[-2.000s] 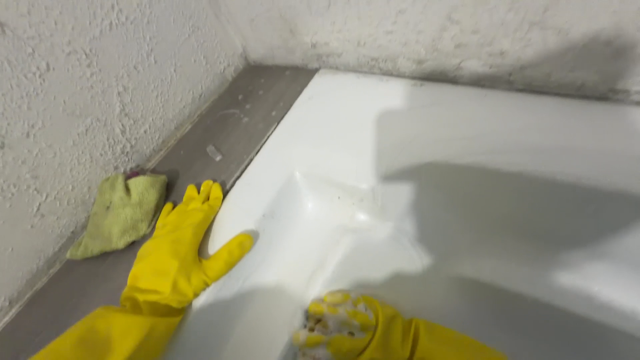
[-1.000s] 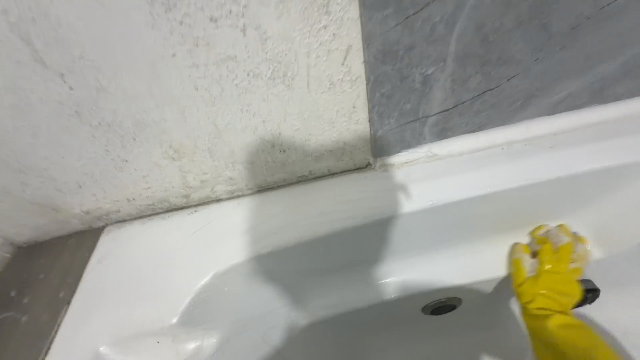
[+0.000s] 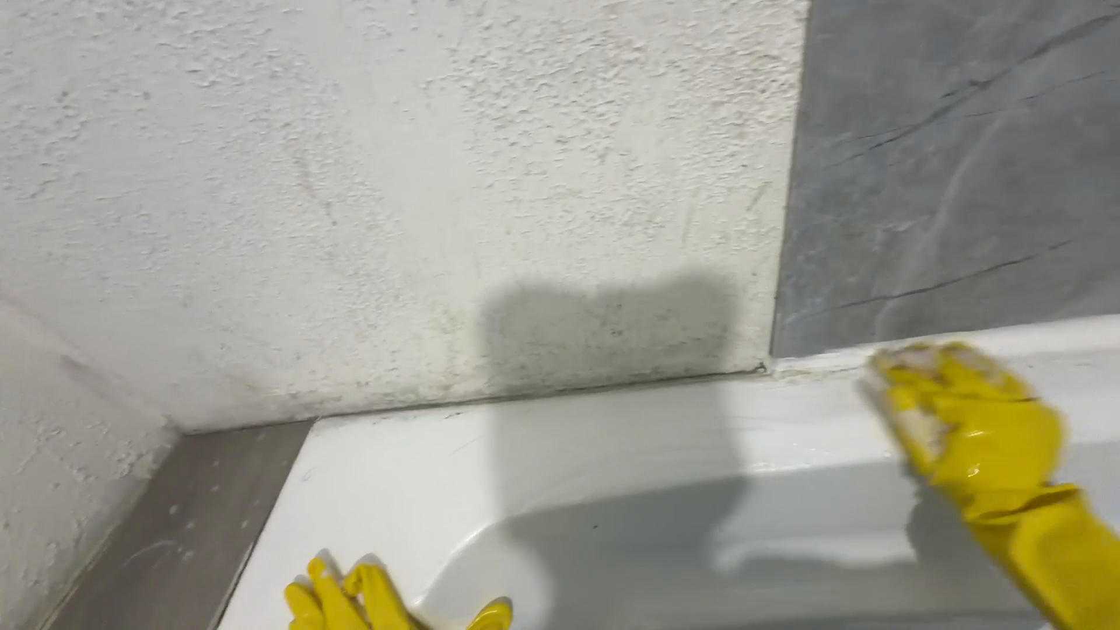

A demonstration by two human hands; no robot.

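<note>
My right hand, in a yellow rubber glove with whitish suds on its fingers, lies at the back rim of the white bathtub, just below the grey marbled wall panel. Motion blurs it, and whether it holds a sponge or cloth is not clear. My left hand, also in a yellow rubber glove, rests with fingers spread near the tub's left corner at the bottom edge of the view. Only its fingers show, with nothing seen between them.
A rough white plaster wall with dark stains along its foot rises behind the tub. The grey ledge runs along the tub's left side, marked with pale spots. A shadow falls over wall and basin.
My right hand has moved from the basin wall beside the dark overflow fitting up to the back rim. My left hand, out of view one second ago, shows again.
</note>
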